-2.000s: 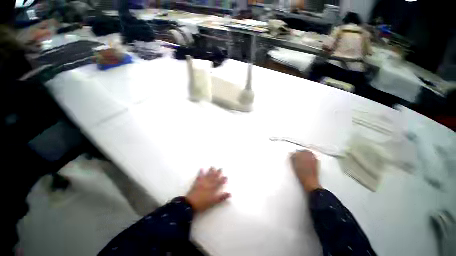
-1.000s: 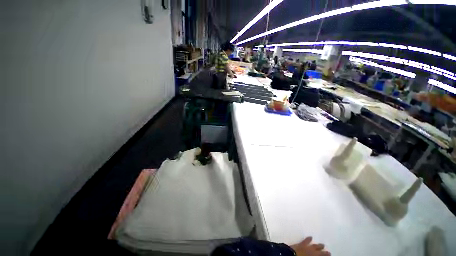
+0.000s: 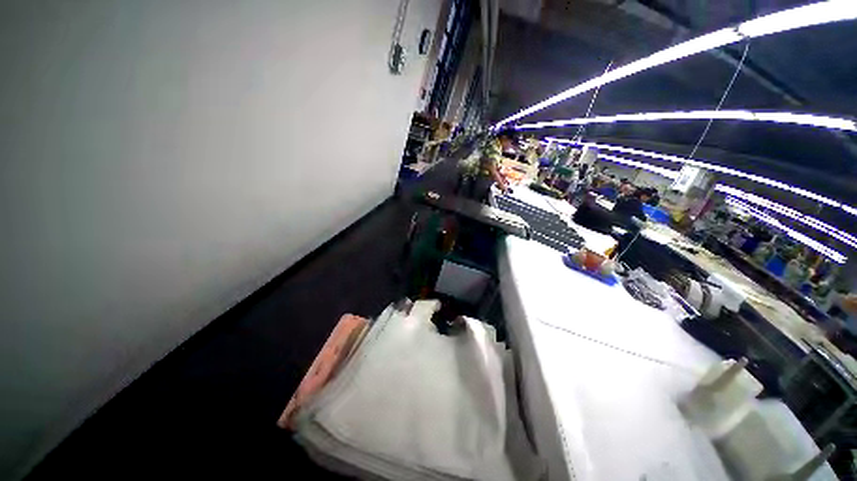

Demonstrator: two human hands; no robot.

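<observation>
A thick stack of white body panels (image 3: 413, 395) lies low beside the table's left edge, its notched tops facing away from me. A pinkish layer (image 3: 324, 366) shows under its left side. A dark object (image 3: 449, 324) sits in the notch at the top of the stack. The white table (image 3: 601, 376) runs along the right of the stack. Neither of my hands is in the picture.
Two pale bottles with pointed nozzles, one of them upright (image 3: 719, 390), stand by a white box (image 3: 766, 437) at the lower right. A blue tray (image 3: 590, 270) is at the table's far corner. A pale wall (image 3: 207, 178) is at left. A person (image 3: 493, 164) stands farther back.
The view has swung left from the tabletop to the wall and stack, and has tilted. Both my hands, seen on the table two seconds ago, are out of the picture; one still showed a second ago.
</observation>
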